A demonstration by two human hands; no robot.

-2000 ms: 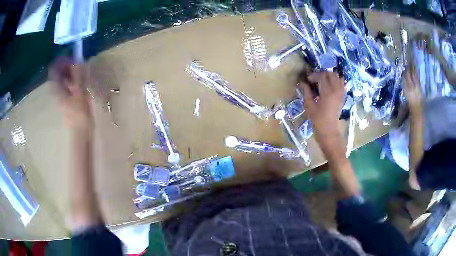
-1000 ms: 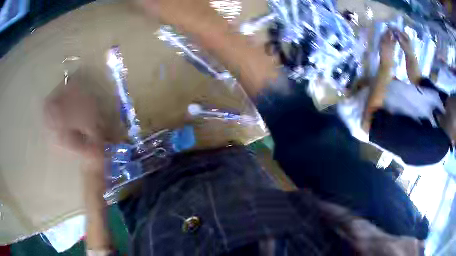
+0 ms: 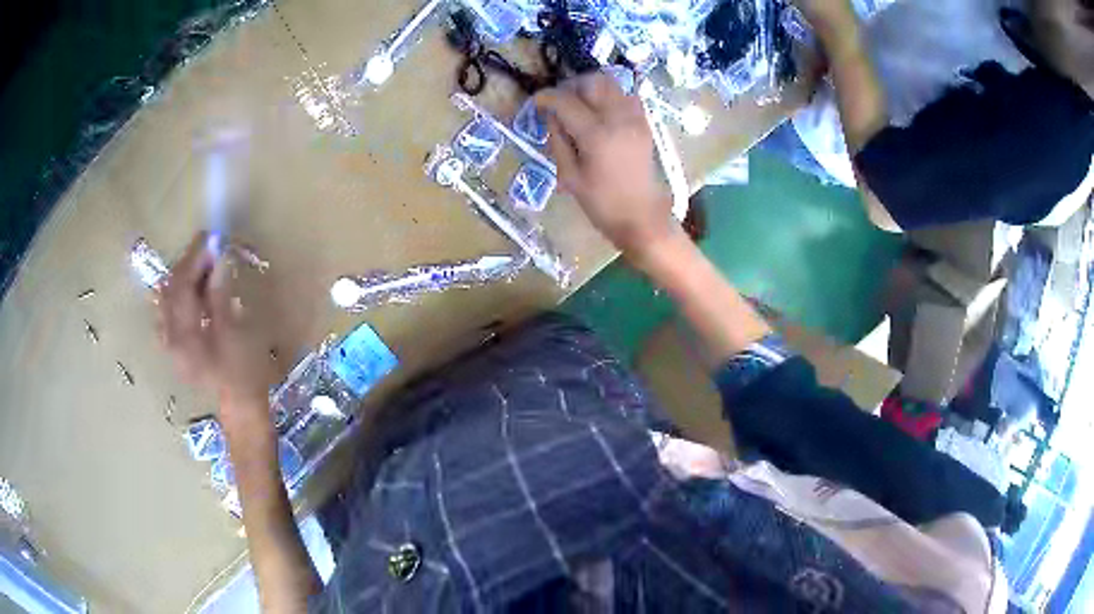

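My left hand (image 3: 204, 314), blurred, holds a thin pale stick (image 3: 217, 180) pointing away from me above the bench. A wrapped part (image 3: 148, 262) lies partly hidden beside that hand. My right hand (image 3: 609, 168) is over the small clear packets (image 3: 533, 186), fingertips close to one; whether it grips anything cannot be told. A bagged stick with a round white end (image 3: 420, 281) lies in front of me. Another bagged stick (image 3: 498, 218) lies slanted just beyond it. Black cables (image 3: 480, 60) lie past my right hand.
A light-blue card (image 3: 362, 359) and wrapped parts (image 3: 314, 414) lie near the bench edge. A large mixed heap (image 3: 708, 36) is at the upper right. Another person's arm (image 3: 854, 74) reaches in there. Small metal pieces (image 3: 126, 374) lie at left. Cardboard boxes (image 3: 956, 318) stand at right.
The view has shifted and turned. My right arm has drawn back from reaching across the bench to the small packets. The left hand now has a thin stick; one mid-bench wrapped stick no longer shows.
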